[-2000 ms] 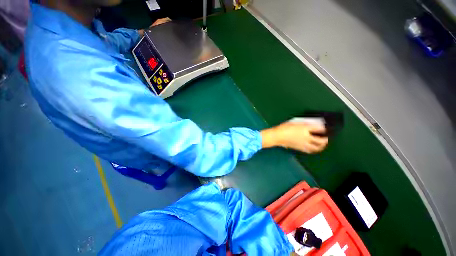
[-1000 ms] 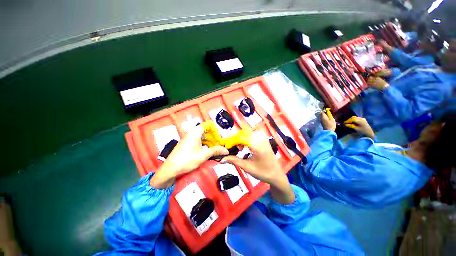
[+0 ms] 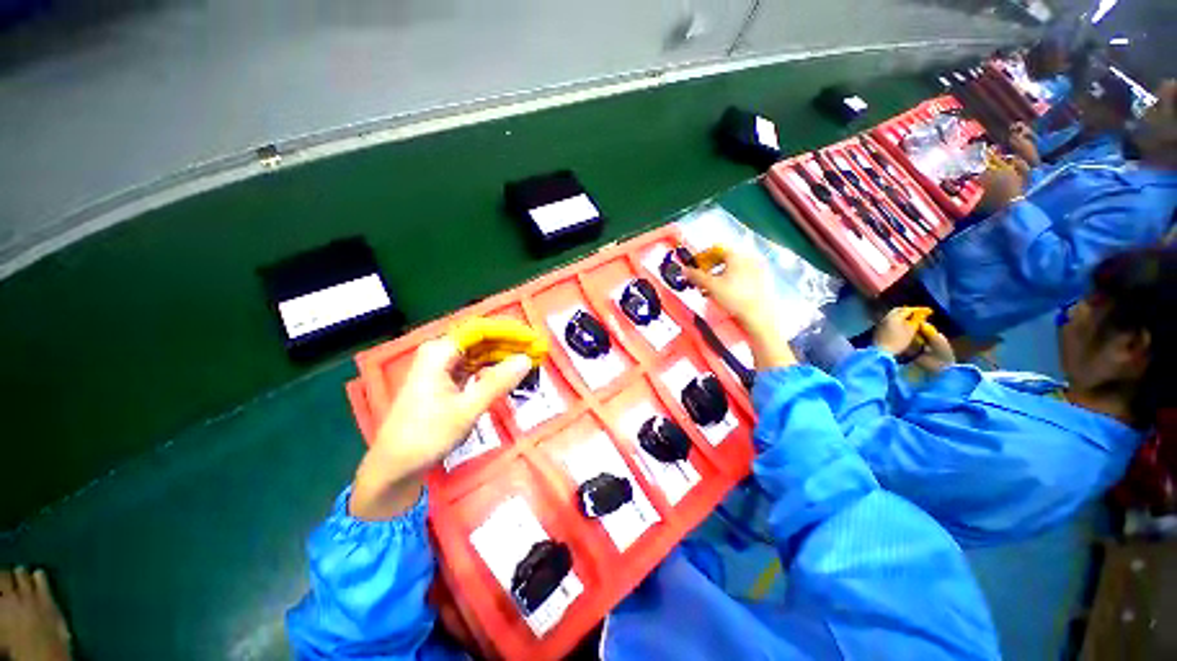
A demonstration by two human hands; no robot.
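Observation:
The red-orange compartment tray (image 3: 488,475) lies in front of me with two rows of pockets holding cards and black smartwatches closed into loops, such as the near one (image 3: 540,573). My left hand (image 3: 432,398), with yellow finger cots, is over the tray's left part. Its fingers are curled but apart from the thumb, with nothing seen in them; a watch shows partly below the fingertips. My right hand (image 3: 733,287) grips a looped smartwatch (image 3: 675,270) at the far right pocket. One watch with its strap lying long (image 3: 720,349) is partly hidden by my right forearm.
Black packing boxes (image 3: 328,297) stand along the green mat (image 3: 168,304) behind the tray. Clear film (image 3: 787,291) lies at the tray's right. Another tray (image 3: 857,245) and workers in blue smocks (image 3: 994,420) are to the right. A person's hand (image 3: 29,620) shows at lower left.
The view has swung from the scale side to the tray. My hands, together over the tray one second ago, have parted; the right moved to the far right pocket, where a watch now is.

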